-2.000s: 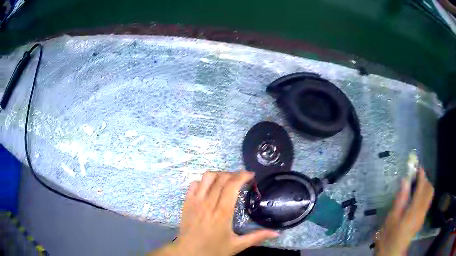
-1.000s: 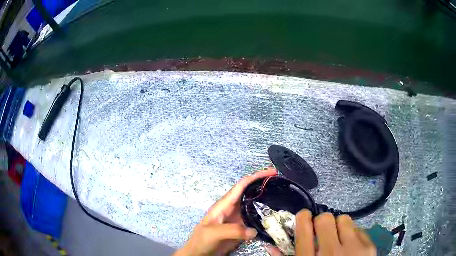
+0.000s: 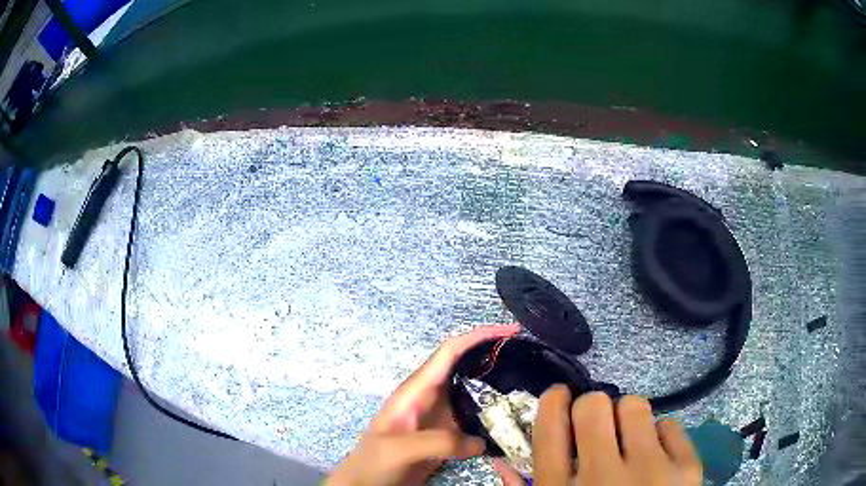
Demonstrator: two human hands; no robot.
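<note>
A black open ear cup faces up near the bench's front edge, with thin red wires at its upper left. My left hand holds the cup's left side. My right hand grips pliers or cutters with whitish wrapped handles; their metal jaws are inside the cup at its left. What the jaws touch is too small to tell. The black disc leans tilted just above the cup. The headband curves right to the other cup with its black cushion.
A black stick-like tool with a cable lies at far left, near a small blue cap. Small black strips and a teal piece lie at right. A green conveyor runs behind the bench.
The right hand has brought the pliers from the right into the cup. The cup now shows its open inside, and the disc is tilted. Since one second ago, the jaws have shifted slightly left.
</note>
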